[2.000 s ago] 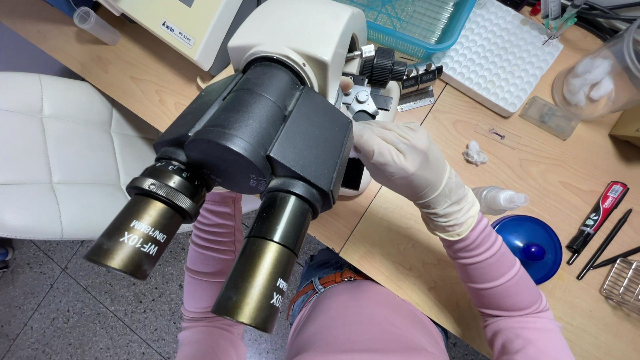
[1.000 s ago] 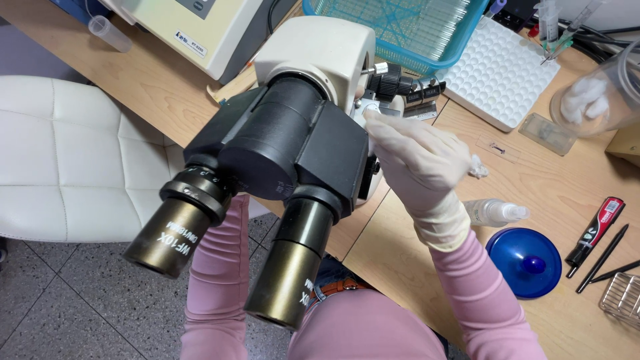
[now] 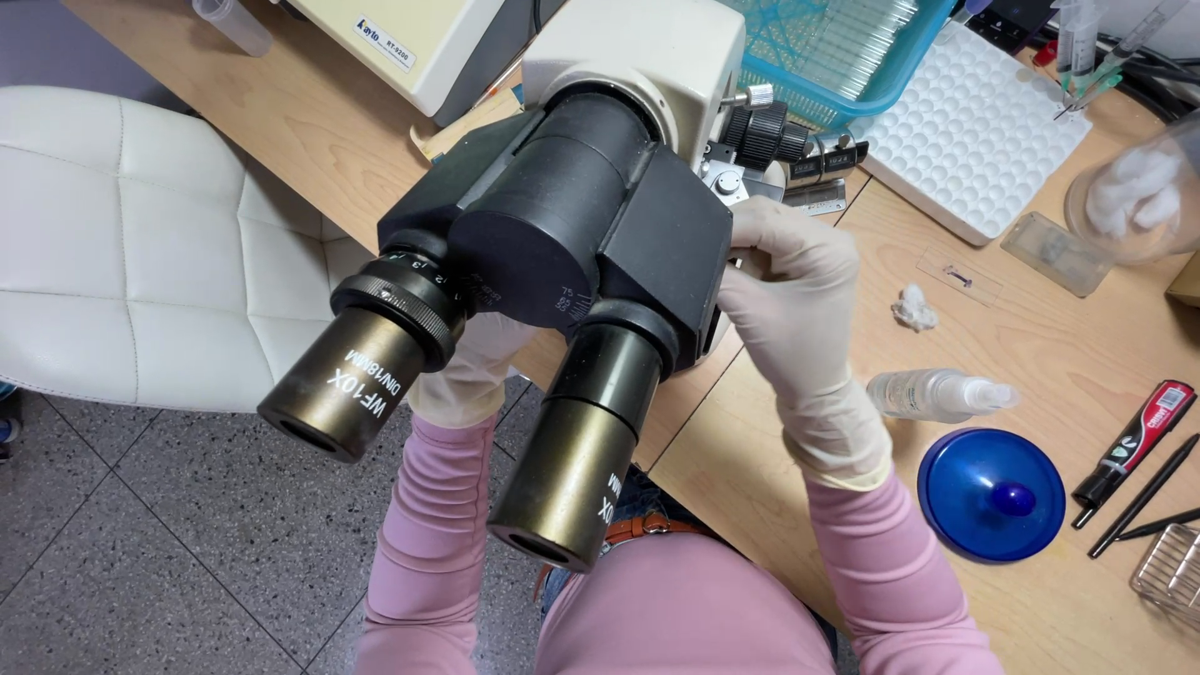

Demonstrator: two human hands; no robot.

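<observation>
A binocular microscope (image 3: 600, 187) with black tubes fills the middle of the head view, its two brass-toned eyepieces (image 3: 564, 478) pointing toward me. My right hand (image 3: 797, 281), in a pale glove, is at the right side of the microscope; its fingertips pass behind the black housing, so what they touch is hidden. Just above it are the metal stage parts (image 3: 727, 183) and a black ribbed knob (image 3: 764, 134). My left hand (image 3: 473, 366), also gloved, is mostly hidden under the eyepiece tubes; only its back and wrist show.
Right: a glass slide (image 3: 958, 275), a cotton wad (image 3: 914, 307), a spray bottle (image 3: 928, 394), a blue lid (image 3: 992, 495), a marker (image 3: 1134, 445) and a wire rack (image 3: 1172, 567). Behind: a white well tray (image 3: 975, 131) and a teal basket (image 3: 830, 111). Left: a white chair (image 3: 169, 253) and an analyser (image 3: 403, 42).
My right hand has moved from above the stage's right side down and in beside the black housing. More of my left glove now shows below the tubes. The view has shifted somewhat.
</observation>
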